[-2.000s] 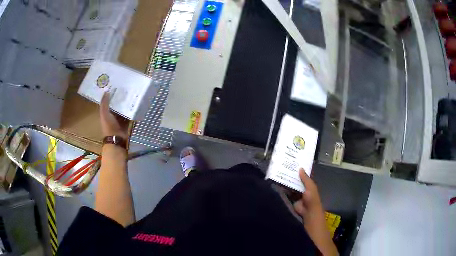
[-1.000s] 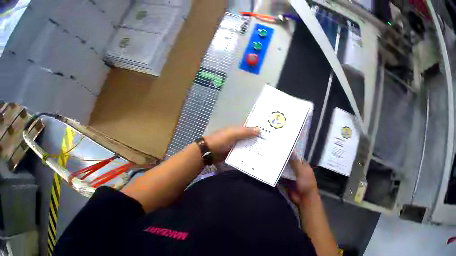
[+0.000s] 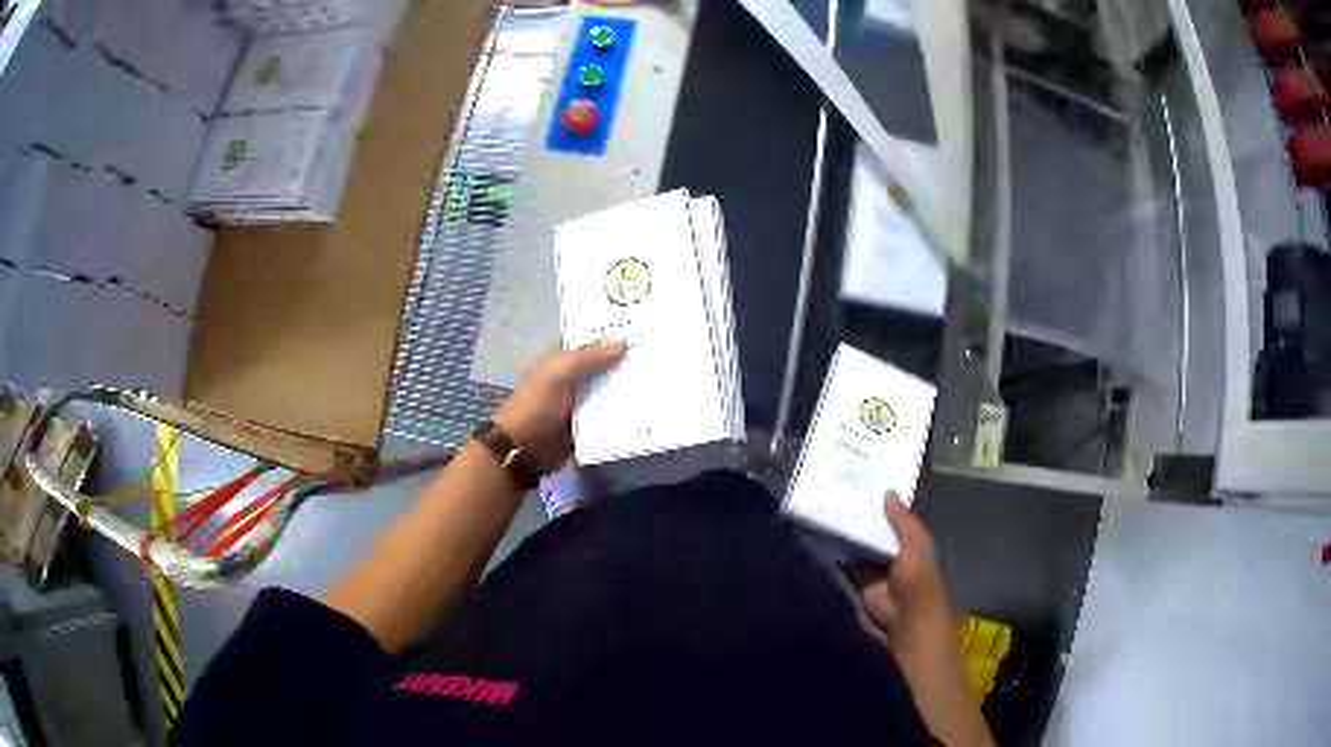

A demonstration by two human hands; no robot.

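Observation:
My left hand (image 3: 548, 401) grips a fanned bunch of white booklets (image 3: 642, 329) in front of my body, thumb on the top face, which shows a round yellow-blue emblem. My right hand (image 3: 908, 584) holds a white booklet (image 3: 861, 450) at its lower edge, near the end of the black belt (image 3: 742, 161); whether it is one or several I cannot tell. The two holds are apart. Another white booklet (image 3: 893, 241) lies on the belt beyond, partly behind a pale diagonal bar. The fingers under the booklets are hidden.
Booklet stacks (image 3: 270, 146) stand on brown cardboard (image 3: 307, 292) at the left. A curved cart handle (image 3: 183, 562) with red ties is lower left. A blue control panel (image 3: 590, 88) sits on the pale machine side. A thin guide rail (image 3: 810, 248) runs along the belt. The machine frame (image 3: 1073, 438) is at the right.
A second ago both hands were together on the booklets. Now they are apart, the left with the fanned bunch and the right with a booklet farther right. The view has shifted.

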